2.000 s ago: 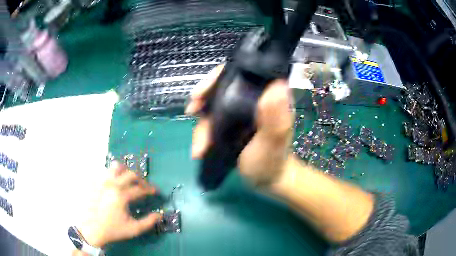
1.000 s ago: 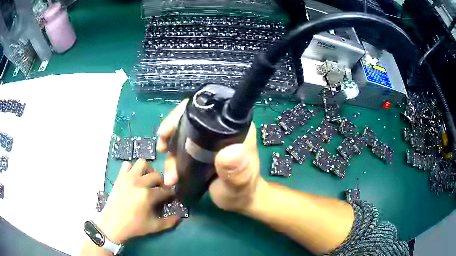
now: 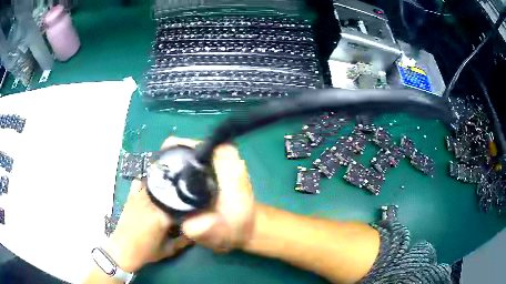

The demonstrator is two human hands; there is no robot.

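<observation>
My right hand (image 3: 227, 205) grips the black electric screwdriver (image 3: 182, 180), seen from its top end, with its thick cable arching off to the right. My left hand (image 3: 145, 230) lies just below and beside it on the green mat, its fingers largely hidden behind the screwdriver and my right hand. What the left fingers touch is hidden. A dark circuit board module (image 3: 133, 165) lies on the mat just beyond my left hand. The screwdriver's tip is hidden.
Loose dark modules (image 3: 363, 176) lie to the right, with a heap (image 3: 469, 144) at far right. Stacked clear trays (image 3: 236, 61) stand at the back, beside a metal feeder box (image 3: 363, 50) and a blue-labelled box (image 3: 438, 72). A white sheet (image 3: 61, 166) and pink bottle (image 3: 61, 33) are left.
My right hand and the screwdriver have moved left and down over my left hand, and the screwdriver now stands more upright. The cable has swung lower across the view. The board under my left fingers is now hidden.
</observation>
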